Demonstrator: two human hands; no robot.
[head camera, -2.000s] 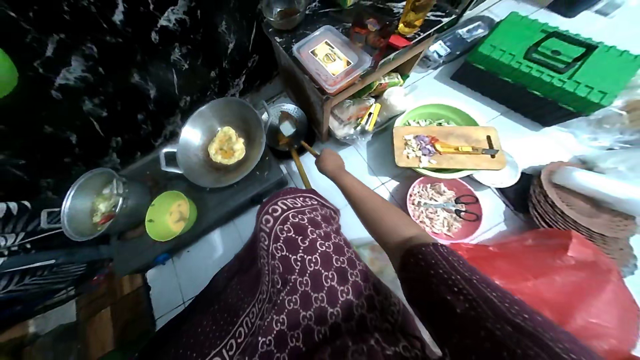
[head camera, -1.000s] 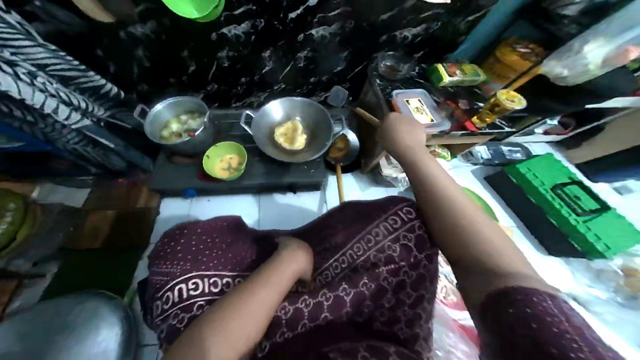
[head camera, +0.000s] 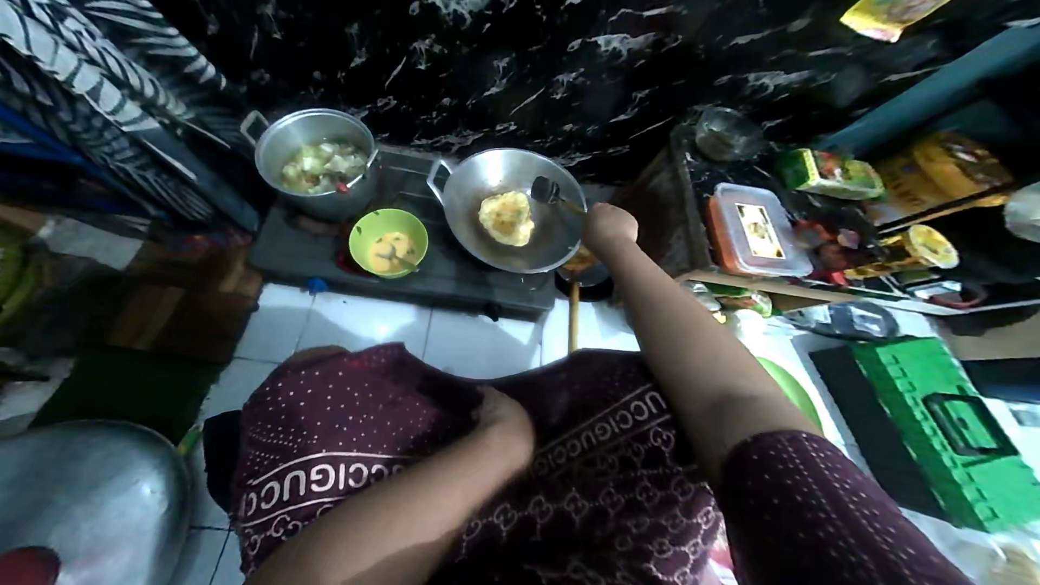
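My right hand (head camera: 611, 229) grips the handle of a spatula (head camera: 546, 190), whose dark blade is over the right side of a metal wok (head camera: 485, 168). A yellow fried egg (head camera: 506, 218) lies in the wok, left of the blade. My left hand (head camera: 504, 422) rests on the purple patterned cloth over my lap; its fingers are partly hidden in the folds. Beside the wok, a green bowl (head camera: 362, 236) holds yellow beaten egg and a spoon (head camera: 398, 258). Farther left stands a metal pot (head camera: 268, 154) with pale chopped vegetables in it.
The wok and pot stand on a dark low stove (head camera: 455, 288). A pan with a wooden-handled utensil (head camera: 574, 317) is right of the wok. A plastic container (head camera: 764, 231) sits on a shelf at right. A green toolbox (head camera: 946, 422) and a large metal lid (head camera: 89, 496) flank me.
My right hand has moved from beside the small pan to the wok's right rim, and the spatula is now over the wok. My left hand has come into view. The view has swung left.
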